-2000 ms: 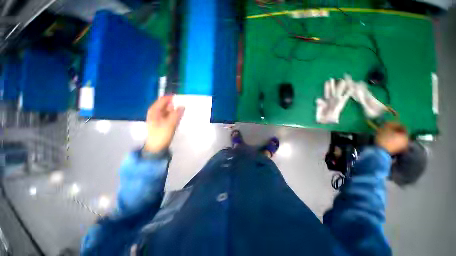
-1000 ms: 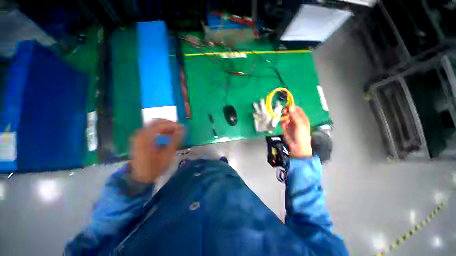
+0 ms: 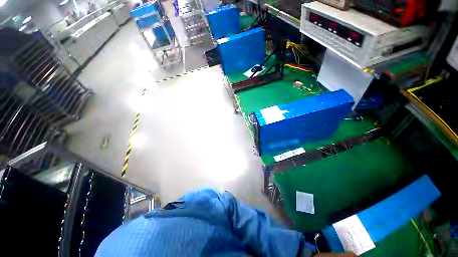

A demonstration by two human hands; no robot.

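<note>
A white record card (image 3: 354, 235) with printed lines lies on the top of the nearest blue module (image 3: 396, 201) at the lower right. My left arm in its blue sleeve reaches towards it from the bottom. Only a sliver of my left hand (image 3: 344, 254) shows at the bottom edge, by the card's lower end; its fingers are cut off. My right hand is out of the picture.
A white paper (image 3: 305, 202) lies on the green mat. Another blue module (image 3: 306, 123) with a white card stands farther along, with more behind. A beige instrument (image 3: 346, 32) sits on the shelf. Racks of dark units (image 3: 35, 216) stand at left.
The view has swung left along the benches. My right hand, the yellow ring, the gloves and the mouse have left the picture. My left hand has dropped to the bottom edge.
</note>
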